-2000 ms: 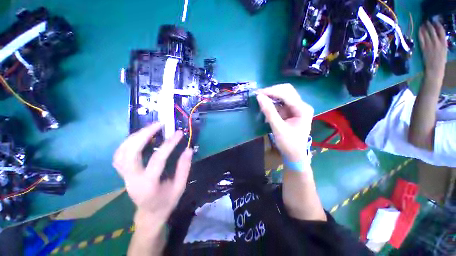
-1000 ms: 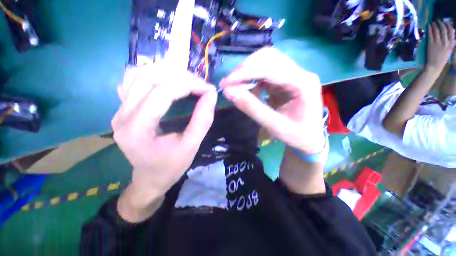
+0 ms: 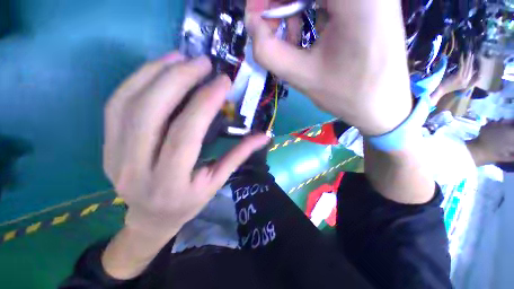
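Note:
The half-assembled black unit [image 3: 222,121] lies in front of me, tilted and blurred, its top cut by the frame edge. A white ribbon cable [image 3: 253,96] runs along it, with a thin yellow wire [image 3: 275,110] on its right. My left hand [image 3: 163,127] grips the unit's lower left end, fingers on the left edge and thumb by the bottom. My right hand [image 3: 344,62] is raised close to the camera above the unit, cut by the top edge, with a thin silver piece [image 3: 284,9] pinched in its fingers. A light blue band [image 3: 400,132] circles that wrist.
The green bench [image 3: 67,84] spans the left. More dark units with wires are at the upper right. Other people's hands [image 3: 465,73] and arms are at the right. Below are yellow-black floor tape [image 3: 62,217] and a red object [image 3: 338,195].
My hands have parted. The right hand rose up and right, towards the camera. The left hand moved onto the unit's lower end. The view has shifted and turned to the right.

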